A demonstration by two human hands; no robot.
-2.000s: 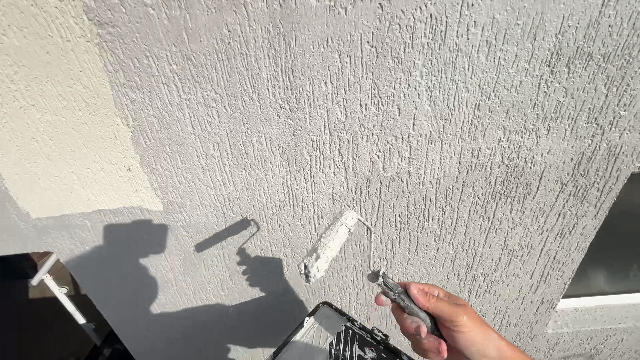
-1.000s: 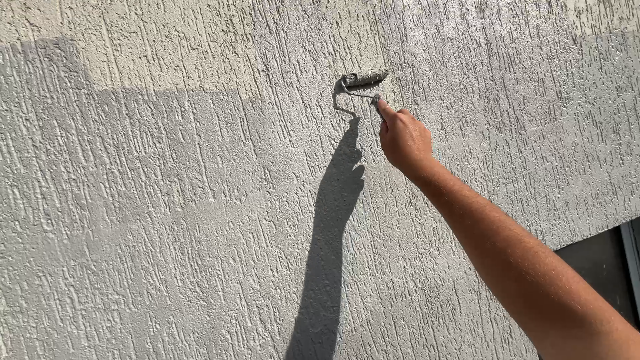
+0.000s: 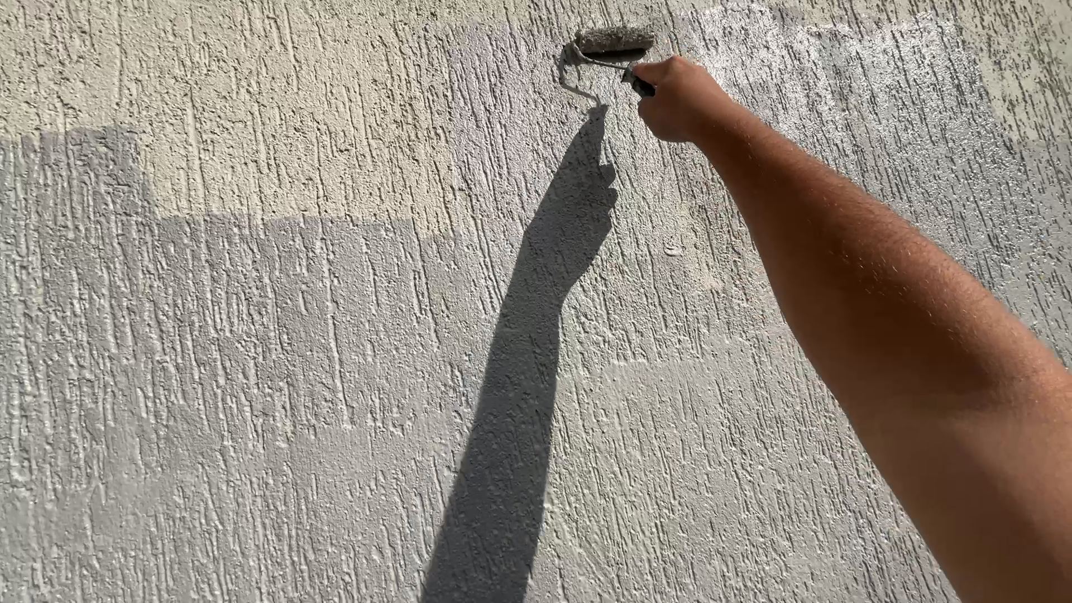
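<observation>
My right hand (image 3: pixel 682 99) reaches up from the lower right with the arm stretched out, its fingers closed around the dark handle of a paint roller (image 3: pixel 615 40). The roller's small sleeve lies level against the textured stucco wall (image 3: pixel 335 352), near the top of the view, and its bent wire frame runs down to the handle. Grey paint covers the lower wall; a cream area (image 3: pixel 293 109) shows at the upper left. Wet paint (image 3: pixel 754 50) shines right of the roller. My left hand is out of view.
A long shadow (image 3: pixel 519 368) of the arm and roller falls on the wall left of my arm. The edge between grey and cream runs unevenly across the upper left. More cream wall (image 3: pixel 1026 67) shows at the upper right.
Two seconds ago the roller was in my hand above a paint tray; a second ago it was up on the wall. The view has shifted, and the tray is out of sight.
</observation>
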